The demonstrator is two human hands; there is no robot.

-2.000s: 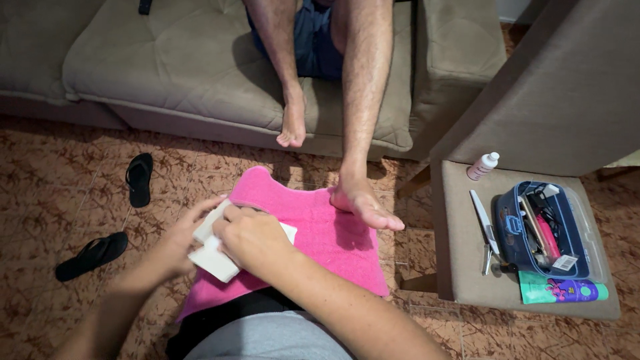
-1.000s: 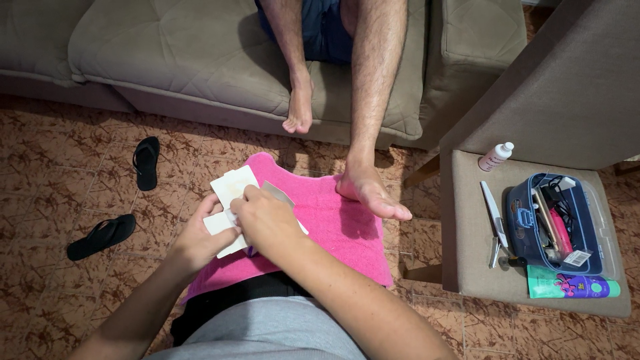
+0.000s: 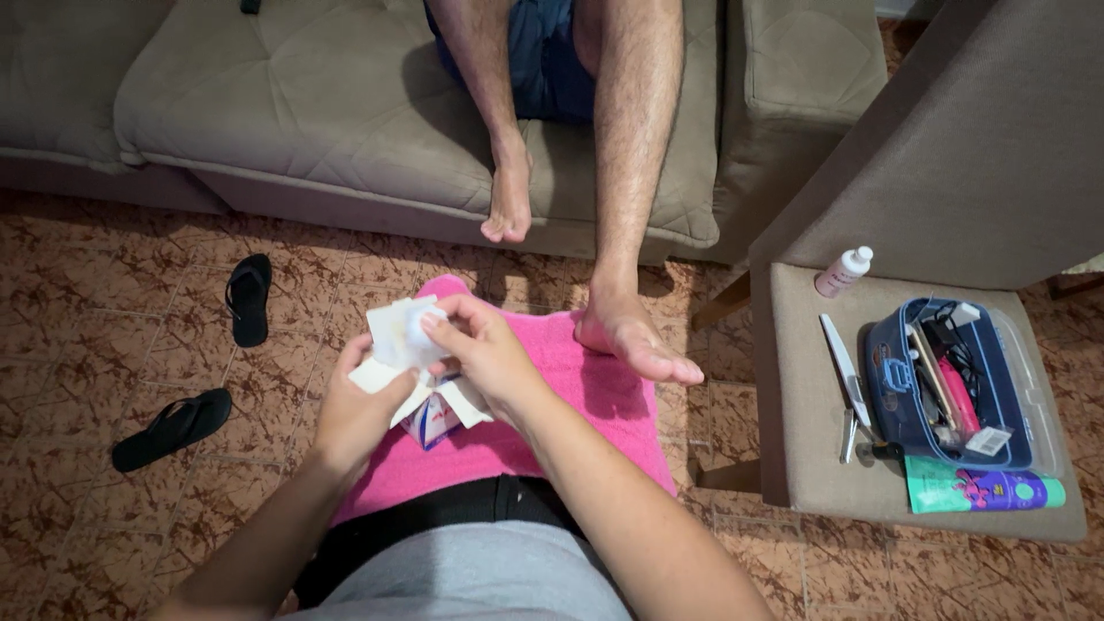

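My left hand (image 3: 366, 401) grips the left side of an opened white cardboard box (image 3: 431, 423), whose lower part shows blue and red print. My right hand (image 3: 487, 349) is at the box's top, its thumb and fingers closed on a soft white item (image 3: 414, 332), blurred, perhaps cotton. Both hands are over a pink towel (image 3: 604, 397) spread on my lap. Another person's bare foot (image 3: 634, 336) rests on the towel's right part, clear of my hands. The person's other foot (image 3: 509, 198) hangs at the sofa's front edge.
A beige sofa (image 3: 302, 112) stands ahead. On the chair seat (image 3: 793, 466) at right are a bottle (image 3: 843, 272), a nail file (image 3: 843, 366), a metal nail tool (image 3: 849, 435), a blue case (image 3: 897, 414) of tools and a green-purple tube (image 3: 983, 487). Black flip-flops (image 3: 248, 300) lie on the floor at left.
The box's printed lower part has come into view beneath my hands. My right hand has risen to the top of the box, and a white soft item now shows at its fingers.
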